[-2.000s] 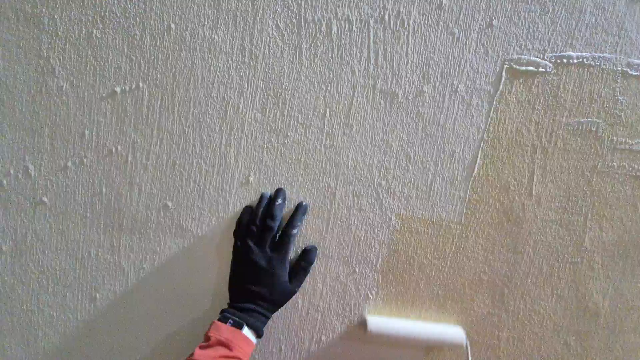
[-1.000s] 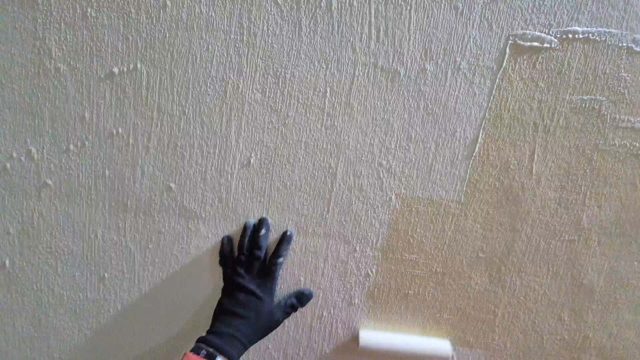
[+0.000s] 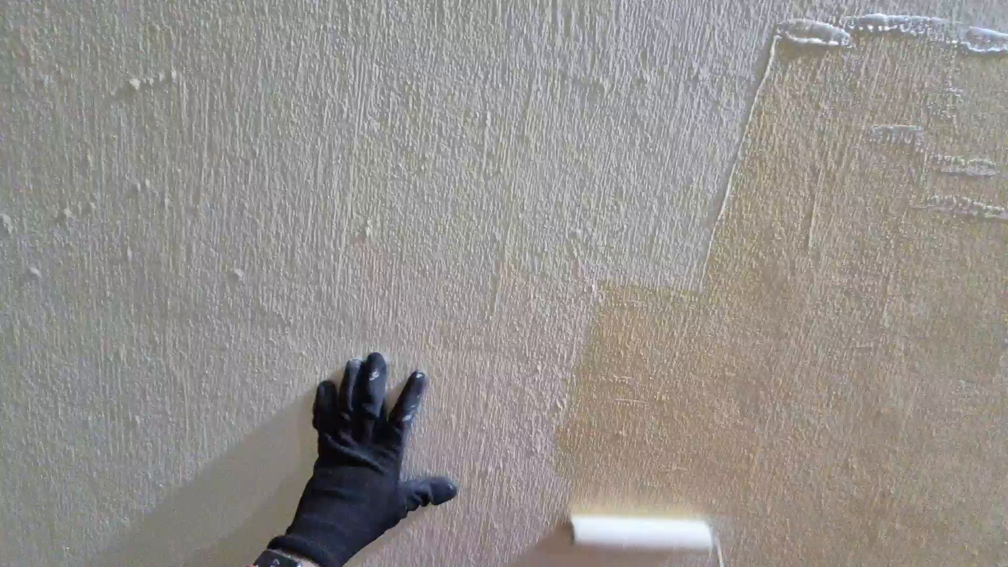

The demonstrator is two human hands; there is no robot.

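Note:
My left hand (image 3: 358, 465), in a black glove with pale smears on its fingertips, lies spread against the textured wall (image 3: 354, 157) at the lower left of the view. It holds nothing. To its right, at the bottom edge, a white paint roller (image 3: 642, 532) lies against the wall, slightly blurred, with part of its wire frame showing at its right end. The handle is out of view, and so is my right hand. A darker, tan-coloured patch (image 3: 827, 354) with a stepped left edge covers the right part of the wall, above and around the roller.
Thick, wet-looking white ridges (image 3: 815, 32) run along the top of the tan patch, and shorter ones (image 3: 965, 206) mark its right side. Small bumps (image 3: 150, 81) dot the wall at left. A shadow stretches down and left from my left hand.
My left hand has shifted somewhat down and left in view, its fingers still spread on the wall. The roller sits a little lower than two seconds ago.

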